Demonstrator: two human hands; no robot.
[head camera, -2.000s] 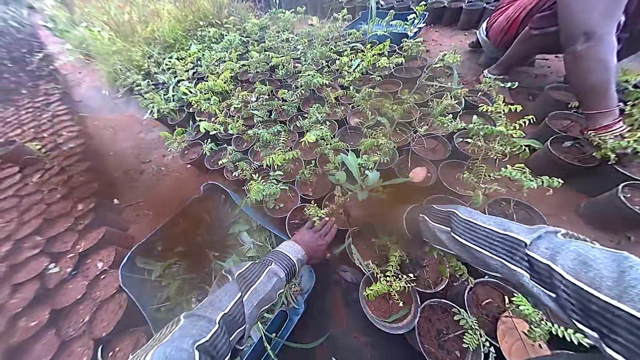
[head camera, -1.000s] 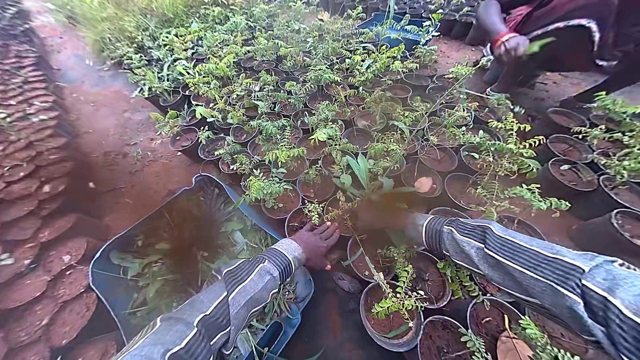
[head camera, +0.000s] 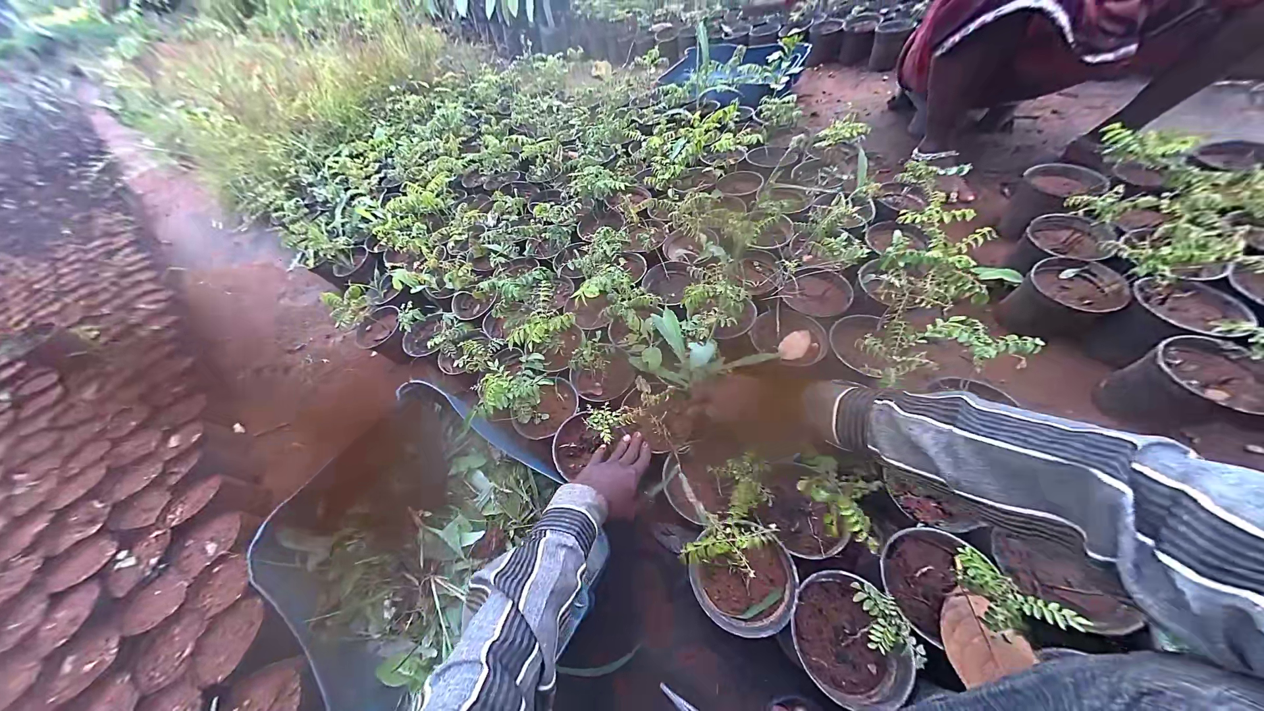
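Observation:
My left hand (head camera: 618, 476), in a grey striped sleeve, rests with fingers apart at the rim of a small soil-filled pot (head camera: 576, 446) that holds a small seedling (head camera: 607, 422). My right sleeve (head camera: 978, 444) reaches in from the right; a brown blur covers most of the right hand (head camera: 822, 415), so its fingers and anything in them are hidden. A broad-leaved green plant (head camera: 684, 354) stands just beyond that blur. Left of my left arm lies a blue container (head camera: 259, 558) holding pulled greenery (head camera: 464, 543). Potted seedlings (head camera: 736, 583) stand between my forearms.
Many black pots of seedlings (head camera: 533, 296) stretch ahead. More pots (head camera: 1078, 286) stand at right, near a crouching person's leg (head camera: 953, 109). A blue tub (head camera: 736, 74) sits at the back. Rows of soil-filled pots (head camera: 128, 553) line the left. A dry leaf (head camera: 983, 642) lies at lower right.
My left hand stays by the same pot throughout. The other person's hand, seen at upper right one second ago, is out of view now.

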